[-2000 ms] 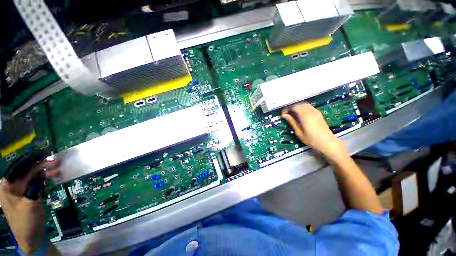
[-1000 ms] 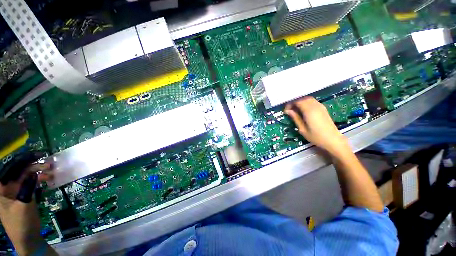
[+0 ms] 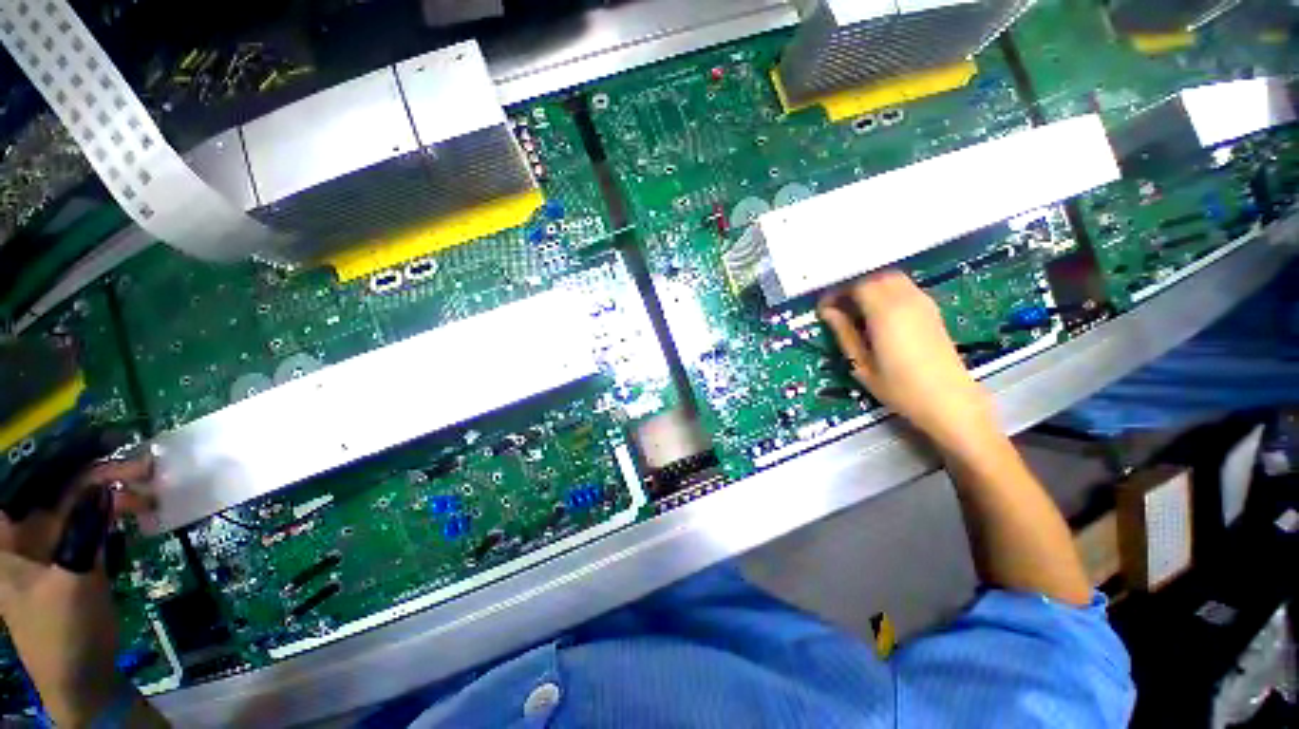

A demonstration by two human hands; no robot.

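Green circuit boards (image 3: 670, 157) lie side by side, with a dark gap between them. My right hand (image 3: 898, 342) is over the right board, fingertips pinched together at the board just below the front edge of a long white-silver bar (image 3: 940, 207). Whether a small part is between the fingertips is hidden. My left hand (image 3: 71, 556) is at the left edge of the picture, holding dark components (image 3: 86, 530), its fingertips near the left end of a second long bar (image 3: 385, 392). A strap is at its wrist.
Finned heat sinks (image 3: 385, 157) with yellow strips (image 3: 442, 235) stand at the boards' far side. A dotted white strip (image 3: 107, 143) hangs at upper left. A metal rail (image 3: 570, 570) runs in front. Cardboard boxes (image 3: 1154, 530) are at lower right. A blue sleeve (image 3: 1182, 370) is at right.
The boards sit slightly higher in the picture than two seconds ago. My right hand has shifted slightly right and up, still at the bar's front edge. My left hand stays at the left with the dark components.
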